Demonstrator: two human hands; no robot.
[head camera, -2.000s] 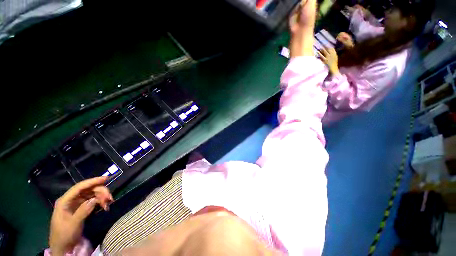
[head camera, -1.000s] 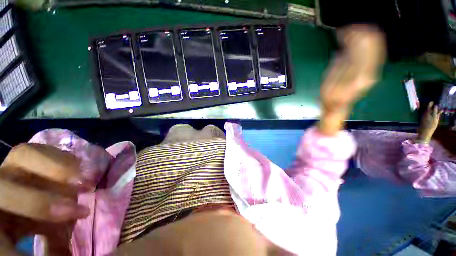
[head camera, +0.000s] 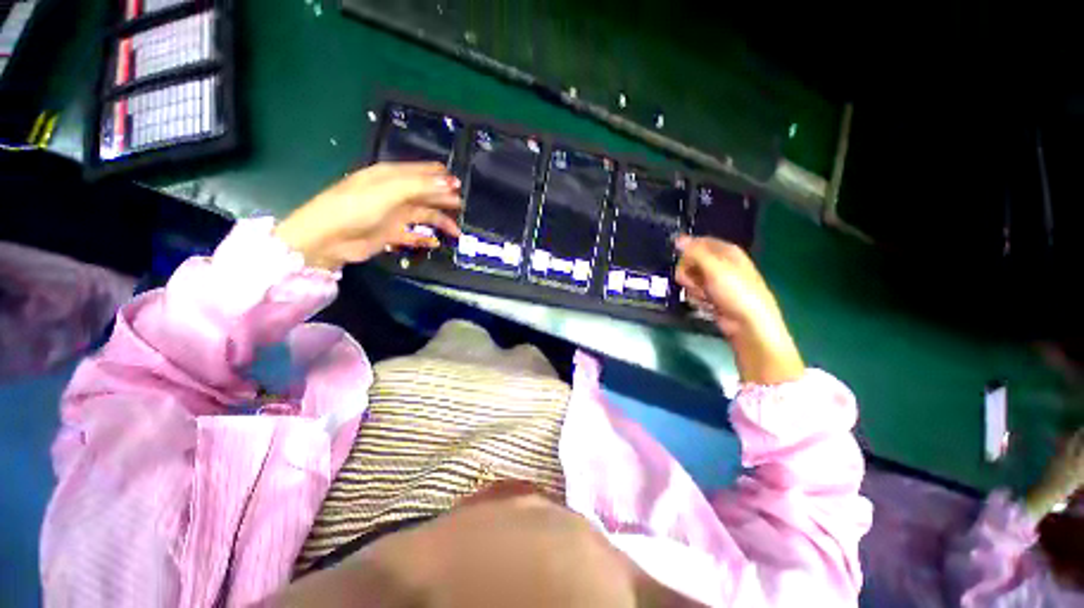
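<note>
A black phone tray (head camera: 398, 264) lies on the green bench with smartphones side by side in its slots. Their dark screens, such as the middle phone (head camera: 572, 214), show white and blue blocks near the lower end. My left hand (head camera: 378, 214) is over the leftmost phone, fingers apart and holding nothing, covering its lower part. My right hand (head camera: 717, 276) is over the right end of the tray, partly hiding the rightmost phone. Its fingers are bent, with a fingertip near the fourth phone's edge; whether it touches is unclear.
Another phone tray (head camera: 233, 89) with white test screens is at the upper left. A dark board (head camera: 951, 154) lies at the upper right. A small white object (head camera: 995, 422) lies on the bench at right, near another person's hand (head camera: 1062, 473) and pink sleeve.
Both hands have come in over the tray, the left from the lower left, the right from the upper right. The view has turned, so the tray shows further right and tilted.
</note>
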